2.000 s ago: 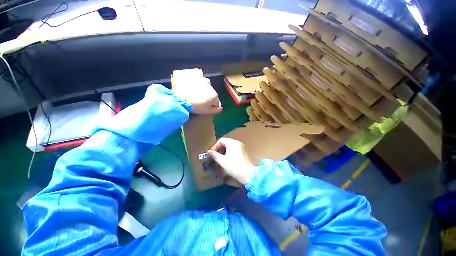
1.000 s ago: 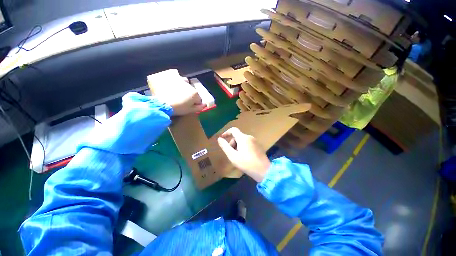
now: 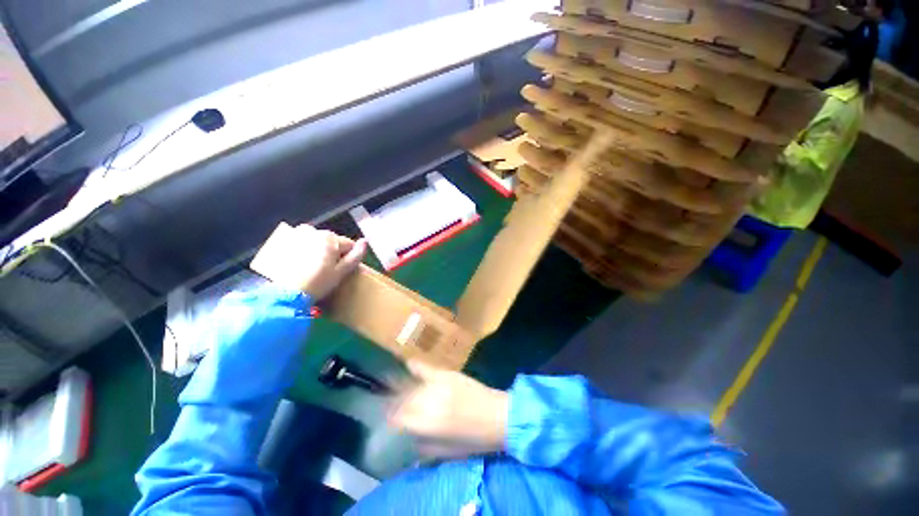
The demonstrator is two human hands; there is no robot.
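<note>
A brown mailer box (image 3: pixel 378 314) is held tilted above the green bench, its lid flap (image 3: pixel 534 237) open to the right. A white label (image 3: pixel 410 330) is on its narrow side, beside a blurred printed mark. My left hand (image 3: pixel 324 264) grips the far left end of the box. My right hand (image 3: pixel 443 408) is motion-blurred just below the near end of the box; its fingers are not clear. The black handheld scanner (image 3: pixel 343 375) lies on the bench left of my right hand, its lower part partly covered.
A tall stack of brown boxes (image 3: pixel 655 111) stands at the right. White packed units (image 3: pixel 418 217) on red bases lie at the back and left. A dark printer (image 3: pixel 307 443) with a white strip (image 3: pixel 350 478) is near my body. A shelf (image 3: pixel 272 116) and monitor (image 3: pixel 30 101) are behind. A blue crate (image 3: pixel 748 252) stands right.
My right hand has moved from the labelled side down towards my body. The box has turned, its near end swinging right, and its lid now stands steeper. The view has shifted left.
</note>
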